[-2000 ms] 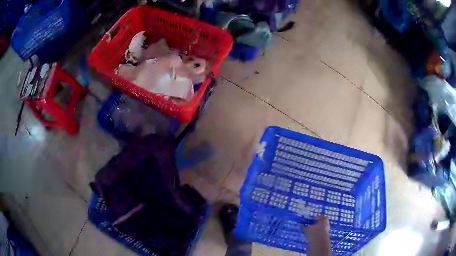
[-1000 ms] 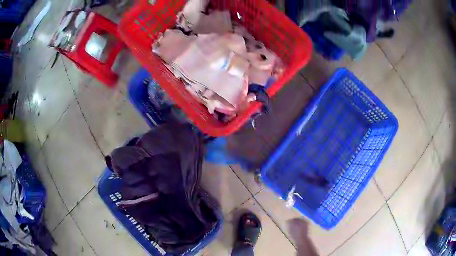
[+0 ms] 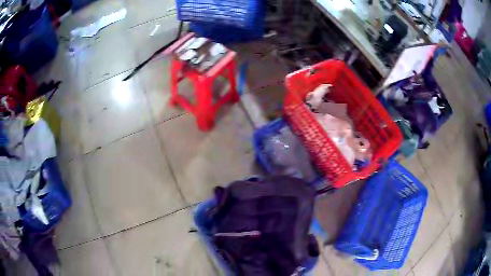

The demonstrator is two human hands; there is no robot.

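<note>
No hand is in view. A blue basket (image 3: 385, 221) stands on the floor at the lower right, and its inside looks empty. A red basket (image 3: 344, 124) holding pale cut pieces (image 3: 336, 126) is behind it, partly over a smaller blue basket (image 3: 282, 148). Dark purple cloth (image 3: 264, 226) is heaped in another blue basket (image 3: 203, 213) at the bottom centre. A red stool (image 3: 203, 89) with small pale items (image 3: 202, 54) on its top stands upper left of the baskets.
A blue basket (image 3: 223, 19) is at the top. White-topped benches (image 3: 350, 29) run along the upper right. Purple garments (image 3: 420, 105) lie in a pile at the right. Pale and white cloth (image 3: 27, 167) spills over a blue basket (image 3: 51, 202) at the left edge.
The view has swung left, so the baskets sit further right and the stool shows whole. The blue basket one hand held earlier now stands on the floor untouched. The hand has left the picture.
</note>
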